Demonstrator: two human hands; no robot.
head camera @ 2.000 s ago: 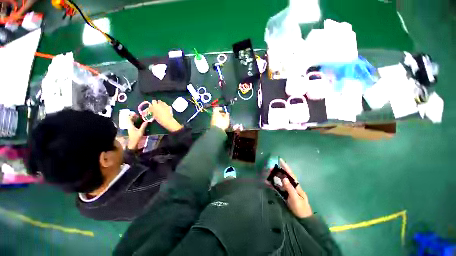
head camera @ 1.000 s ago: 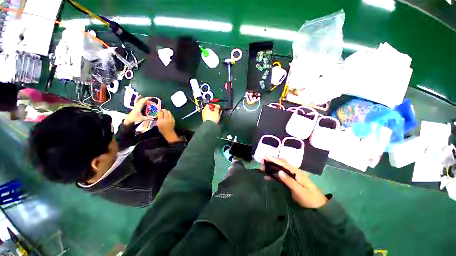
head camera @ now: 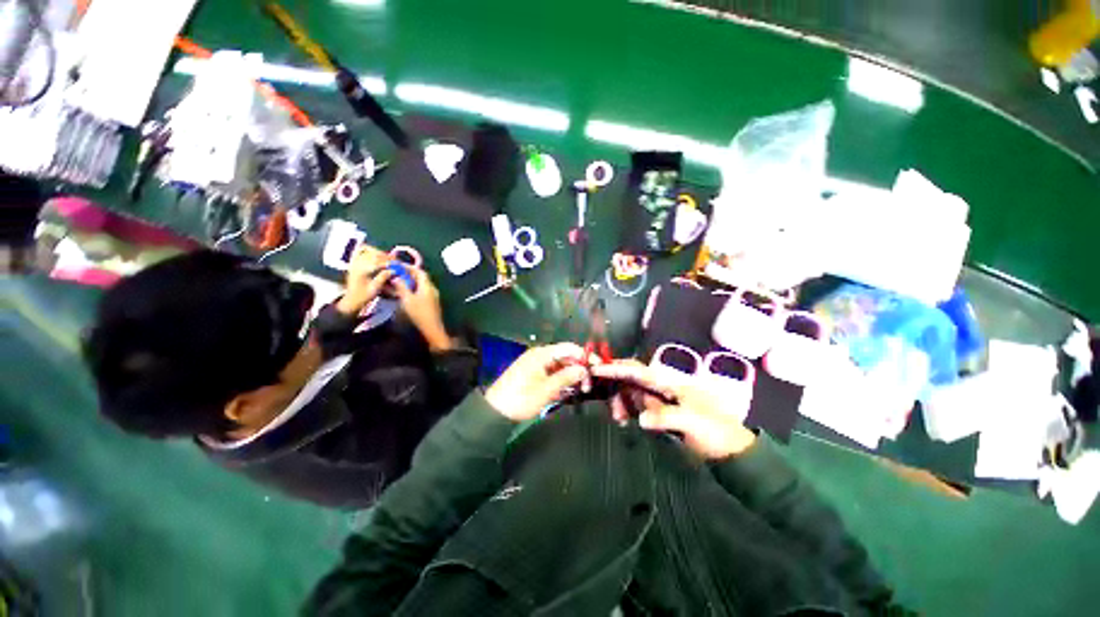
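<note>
My left hand point(head camera: 539, 380) is at the bench edge, shut on red-handled pliers point(head camera: 596, 354), whose jaws point away from me over the bench. My right hand point(head camera: 694, 413) holds a small dark part point(head camera: 639, 378), its fingers close beside the pliers' handles. The two hands nearly meet in front of my jacket. The exact type of the dark part is unclear. The picture is blurred around the jaws.
A seated person point(head camera: 205, 350) works close on my left. Pink-white housings point(head camera: 726, 383) lie on a black mat on the right. White scissors point(head camera: 527, 246), a black tray point(head camera: 655, 199), a white bottle point(head camera: 544, 176) and a blue plastic bag point(head camera: 899, 331) lie on the bench.
My left hand has picked the red-handled pliers up from the bench and come back towards me. My right hand has moved left with the dark part, close to the pliers. The view has shifted.
</note>
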